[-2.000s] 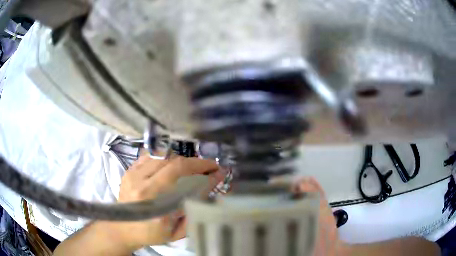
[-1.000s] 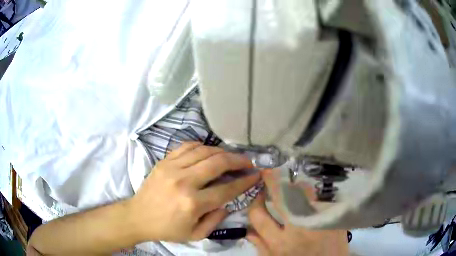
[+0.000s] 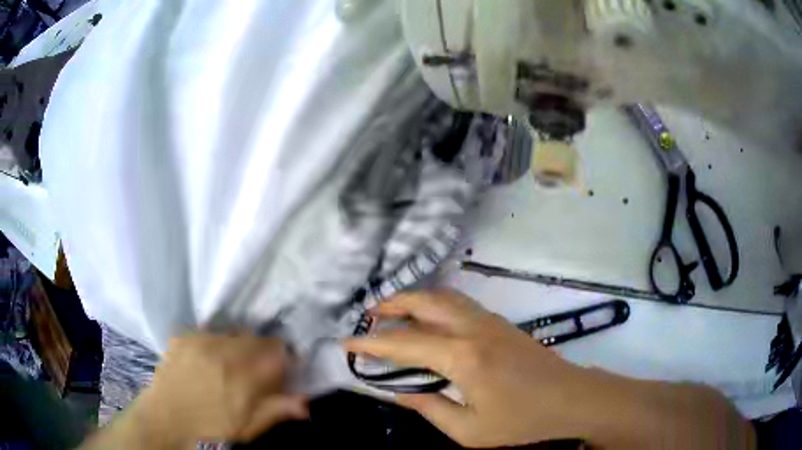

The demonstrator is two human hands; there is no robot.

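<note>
The white lining (image 3: 132, 176) billows over the left of the view, with blurred grey-striped cloth (image 3: 413, 220) bunched beside it. A puckered seam edge (image 3: 422, 264) runs down to my right hand. My left hand (image 3: 220, 387), blurred at lower left, is closed on the gathered garment. My right hand (image 3: 475, 369) lies at the seam edge, fingers spread around a black printed tape (image 3: 378, 380) that forms a loop; its exact grip is unclear. A black slotted frame, apparently snips (image 3: 580, 321), sticks out behind my right hand; its other end is hidden.
The cream sewing machine head (image 3: 528, 53) hangs over the upper right. Black-handled shears (image 3: 690, 220) lie on the white machine bed at right. Dark threads or strips (image 3: 783, 343) sit at the right edge. A dark-covered lap (image 3: 360, 422) shows at the bottom.
My hands, together under the machine head before, are now apart and nearer me. The striped cloth and seam edge lie left of the needle area. The view has shifted, showing the whole shears and the slotted frame.
</note>
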